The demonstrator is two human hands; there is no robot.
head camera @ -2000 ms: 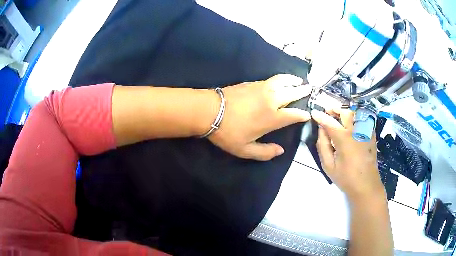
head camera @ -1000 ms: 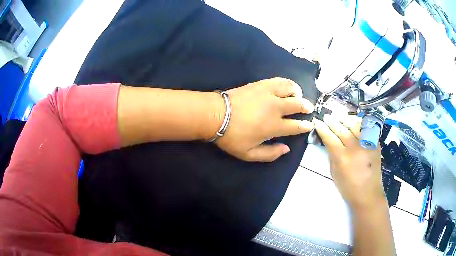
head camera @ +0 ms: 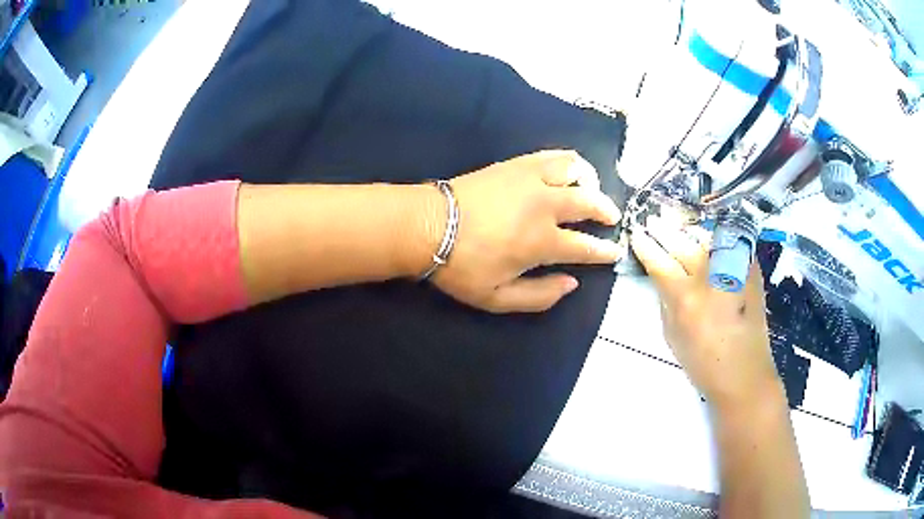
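A large black garment piece (head camera: 405,395) covers the table and hangs toward the lap. My left hand (head camera: 522,233) lies flat on it, palm down, fingers slightly spread, fingertips beside the presser foot (head camera: 636,208). My right hand (head camera: 704,294) is right of the foot, its fingertips at the cloth's edge and partly hidden under the sewing machine head (head camera: 719,91). Whether it pinches anything is too small to tell. No label can be made out at the fingertips. A grey-blue cylinder (head camera: 730,262) stands over the right fingers.
Black label stacks (head camera: 826,314) lie right of my right hand, with a thin blue-red stick (head camera: 864,400) and a dark flat rectangle (head camera: 898,446) beyond. A measuring strip (head camera: 608,497) runs along the front edge. A blue crate (head camera: 28,188) is at far left.
The small dark strip seen at my right fingers two seconds ago no longer shows there. My right fingers have closed in toward the foot. My left hand stays on the cloth; the view has shifted slightly.
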